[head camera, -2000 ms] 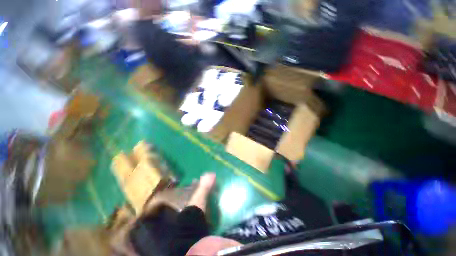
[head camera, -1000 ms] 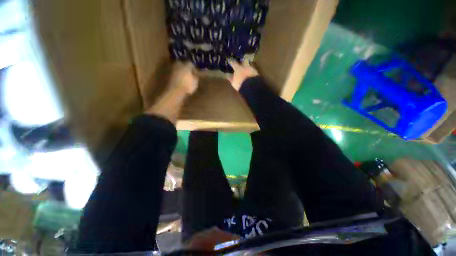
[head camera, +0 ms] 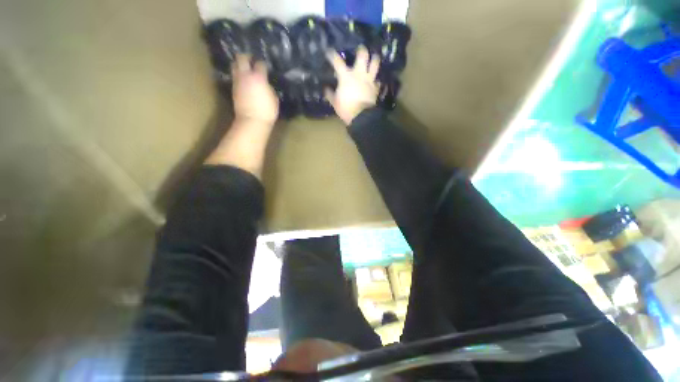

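Observation:
Several glossy black round housings (head camera: pixel 310 39) stand in close rows inside a deep brown carton (head camera: pixel 328 183), at the top middle of the view. My left hand (head camera: pixel 254 91) reaches down onto the left part of the rows, with its fingertips among the housings. My right hand (head camera: pixel 354 86) lies on the right part with its fingers spread over the housings. Both hands are bare and slightly blurred. Whether either hand grips a housing is hard to tell.
A white and blue surface (head camera: pixel 287 9) lies just beyond the housings. A blue plastic stool (head camera: pixel 634 93) stands on the green floor (head camera: pixel 522 168) at the right. Small cartons and dark items lie at the lower right. My legs are below the carton's near edge.
The view has turned from the wider workshop to the carton and come closer. My hands have moved from the near edge of the black rows onto the housings. The stool sits farther right in view.

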